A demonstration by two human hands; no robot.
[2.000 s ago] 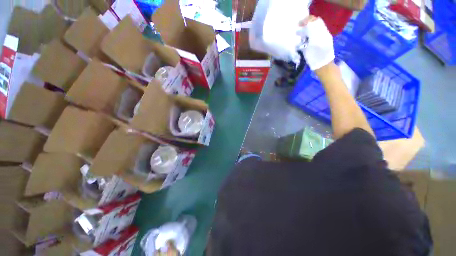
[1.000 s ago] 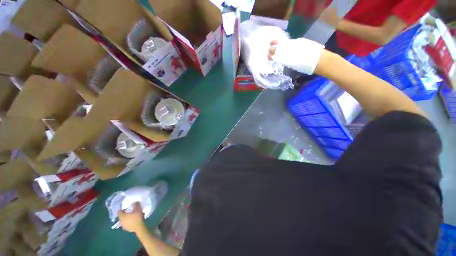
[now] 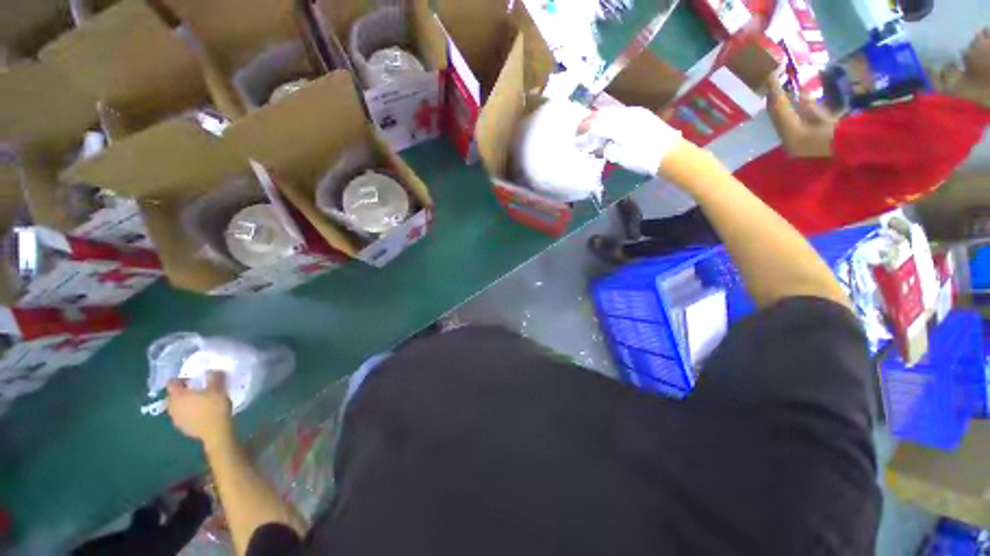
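My right hand [image 3: 635,139], in a thin white glove, holds a white bagged unit [image 3: 556,150] at the mouth of an open retail box [image 3: 530,209]. The unit is partly inside the box. My left hand [image 3: 201,404], bare, holds another bagged white unit [image 3: 248,367] low over the green bench top [image 3: 358,315]. Its fingers lie on the plastic wrap. How far the right fingers wrap around their unit is partly hidden.
Open retail boxes [image 3: 369,212] with round wrapped units stand at left and along the back. A person in a red top [image 3: 868,163] reaches toward boxes at upper right. Blue crates [image 3: 641,326] stand on the floor at right.
The right hand has lowered its bagged unit into the box opening. The left hand has come into full view, holding its unit on the bench. The view has turned, and the person in red shows more.
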